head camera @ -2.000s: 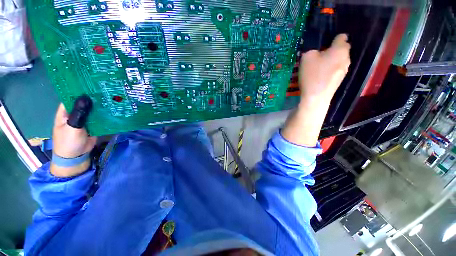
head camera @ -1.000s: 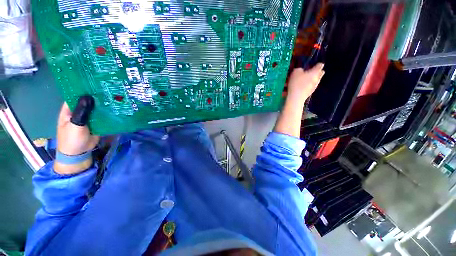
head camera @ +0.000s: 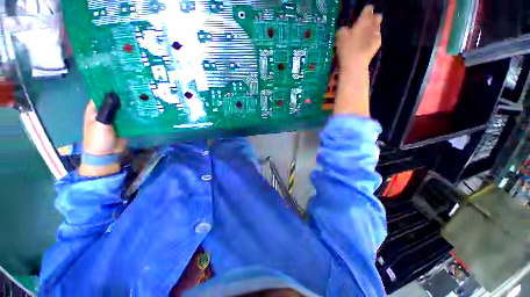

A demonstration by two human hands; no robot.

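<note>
A large green printed circuit board (head camera: 226, 69) with silvery tracks and small red and dark dots lies tilted before me, its top edge cut off by the frame. My left hand (head camera: 103, 127), with a black finger cot on the thumb and a light blue wrist band, grips its lower left corner, thumb on top, fingers hidden underneath. My right hand (head camera: 360, 40) is curled beyond the board's right edge, around the dark side cutters (head camera: 348, 13); their jaws cannot be made out against the dark background.
Black racks (head camera: 415, 226) and red-lined black bins (head camera: 433, 98) stand at the right. A green surface with a pale rail (head camera: 43, 145) runs along the left, with a white bundle (head camera: 43, 49) above it. A beige stool-like thing (head camera: 488, 232) is at the lower right.
The board and my left hand have shifted slightly up and right in view. My right hand dropped beside the board's edge, then rose towards the top of the view.
</note>
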